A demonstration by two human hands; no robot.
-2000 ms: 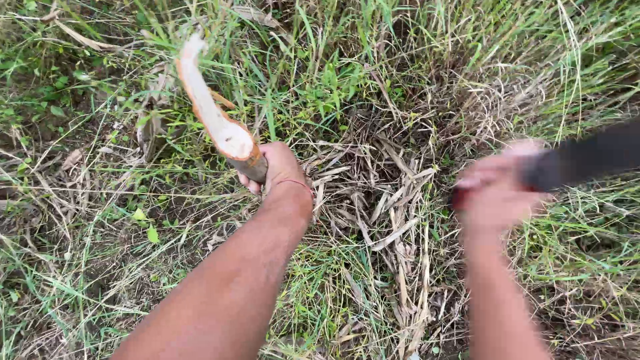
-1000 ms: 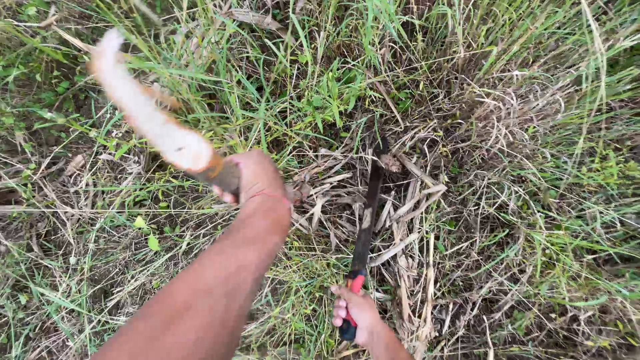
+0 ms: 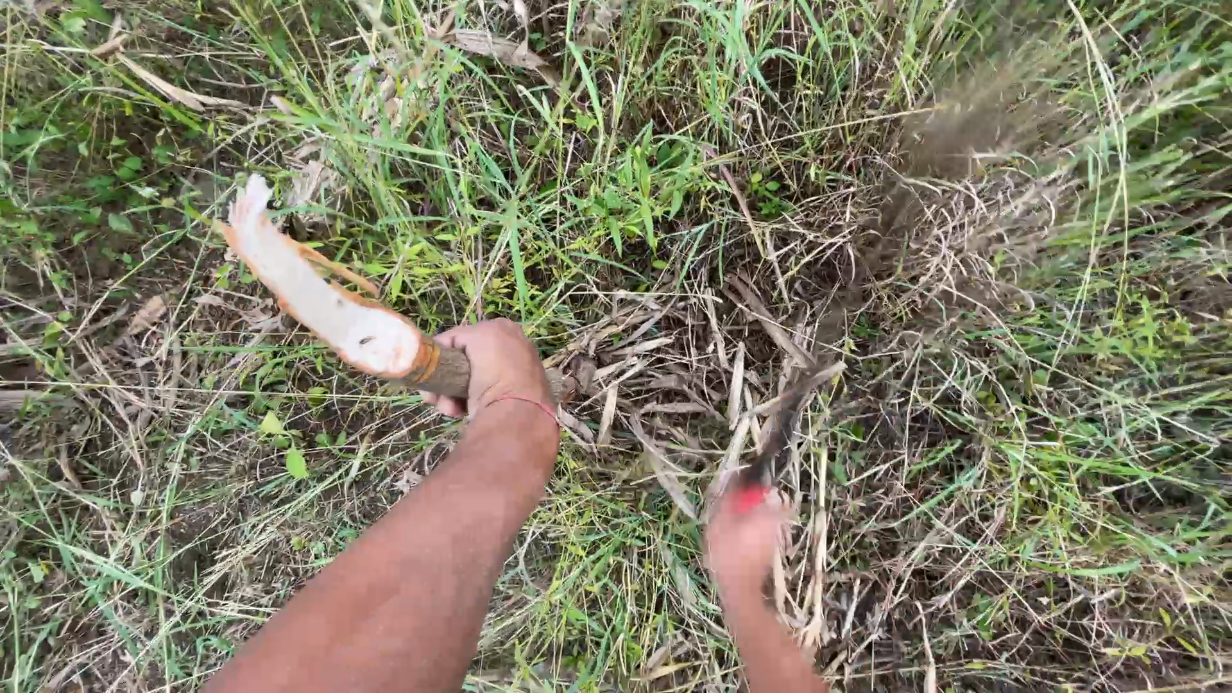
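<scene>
My left hand [image 3: 496, 371] is closed around a thick piece of branch [image 3: 332, 313] with grey bark near my fingers. Its upper left part is cut to pale wood with orange-brown edges and a frayed tip, and a thin sliver of bark stands off one side. A thin red thread circles my left wrist. Lower right, my right hand [image 3: 746, 539] grips a machete [image 3: 778, 433] by its red and black handle. The dark blade is heavily motion-blurred, slants up to the right, and its far end cannot be made out. Blade and branch are apart.
Dry, broken stalks and leaves [image 3: 674, 385] lie on the ground between and beyond my hands. Green grass [image 3: 626, 192] and low weeds grow at the top and along both sides. Matted dry grass [image 3: 962, 241] covers the right.
The machete was raised at the right two seconds ago, then low near the middle; now it is blurred, angled up to the right. The held branch has come back lower and rightward from its place one second ago.
</scene>
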